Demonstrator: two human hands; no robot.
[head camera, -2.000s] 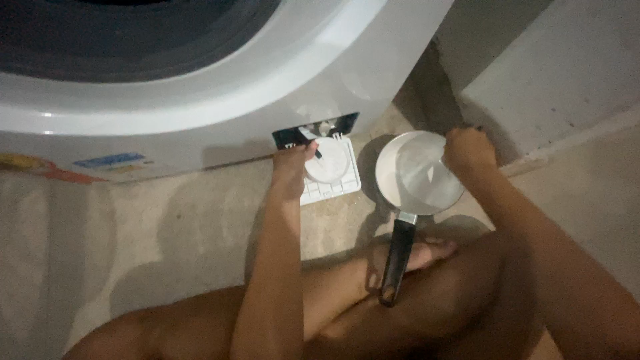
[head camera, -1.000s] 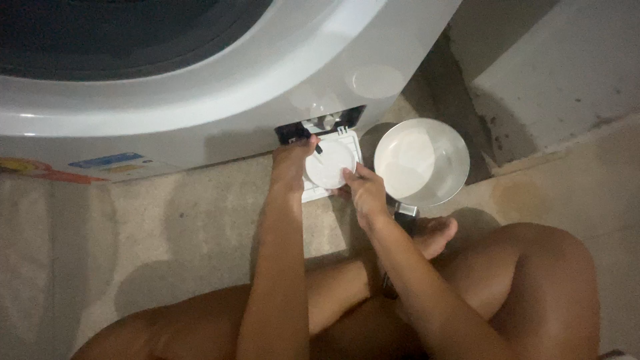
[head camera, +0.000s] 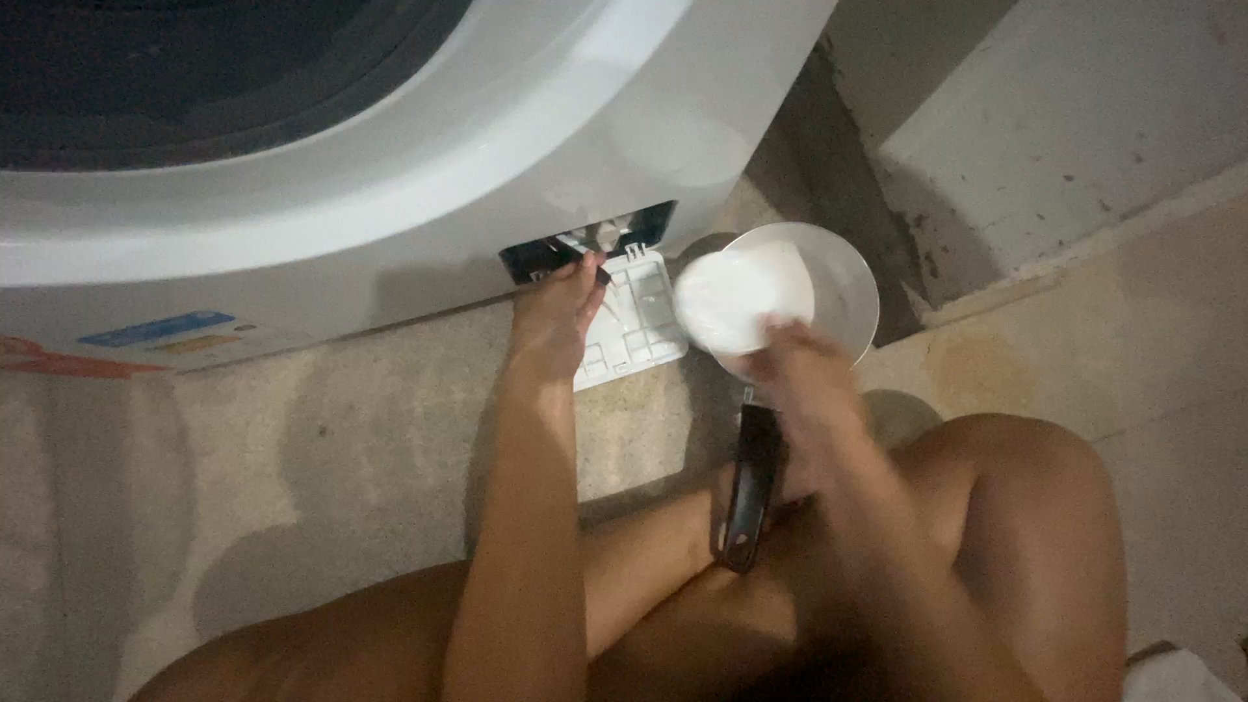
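Observation:
My left hand (head camera: 565, 292) is closed on the dark end of a thin drain hose (head camera: 603, 277) at the low opening (head camera: 546, 258) in the front of a white washing machine (head camera: 429, 234). A white plastic flap (head camera: 639, 307) hangs down from that opening beside my fingers. My right hand (head camera: 795, 356), blurred, grips a round white shallow dish or lid (head camera: 731, 292) by its edge. The dish is held over the left side of a light saucepan (head camera: 843, 292). The pan's black handle (head camera: 749, 487) points toward my legs. What the pan holds is hard to tell.
The machine's dark round door (head camera: 195, 78) fills the upper left. Concrete floor (head camera: 390, 419) lies below it. A rough wall (head camera: 1072, 127) with a ledge stands at the right. My bent legs (head camera: 1033, 487) frame the near side, close to the pan handle.
My right hand has carried the round white dish from the flap by my left hand rightward to the pan. My left hand stays at the opening.

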